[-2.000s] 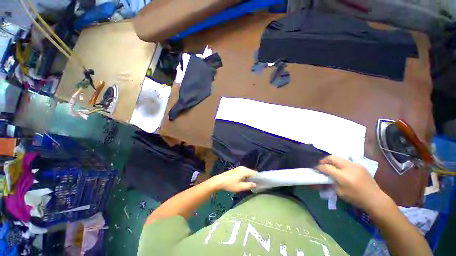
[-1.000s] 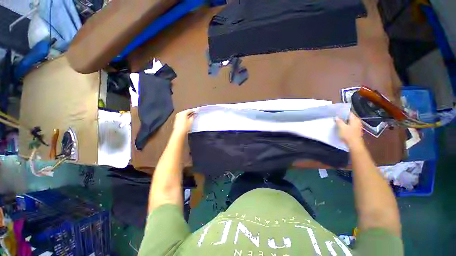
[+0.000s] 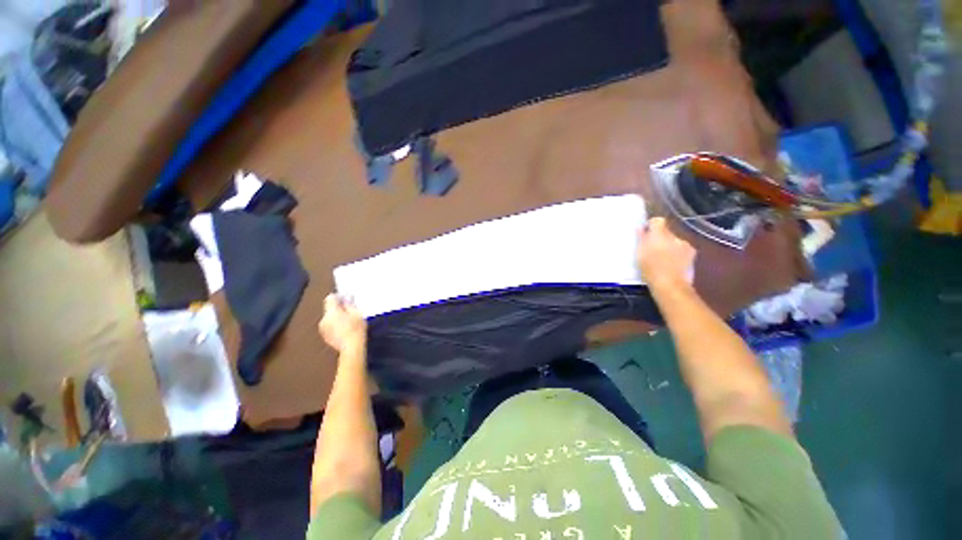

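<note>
A long, slightly curved white interlining strip [image 3: 496, 253] lies over the far part of a black garment panel [image 3: 475, 335], whose near part hangs toward me over the table's front edge. My left hand [image 3: 343, 324] holds the strip's left end at its near corner. My right hand [image 3: 666, 253] holds the right end. The fingertips of both hands are partly hidden. The steam iron [image 3: 728, 195] rests on the brown table [image 3: 527, 153] just beyond my right hand, not touched.
Black flat panels [image 3: 506, 63] lie at the far side, with small grey pieces [image 3: 433, 169] before them. A dark cut piece [image 3: 258, 274] lies left. A long brown padded board [image 3: 137, 116] stands far left. A blue crate [image 3: 860, 301] with white scraps is at right.
My hands have laid the lifted white strip flat over the black panel, and both hands are at its ends. The view has turned and shifted; the iron has stayed on the table.
</note>
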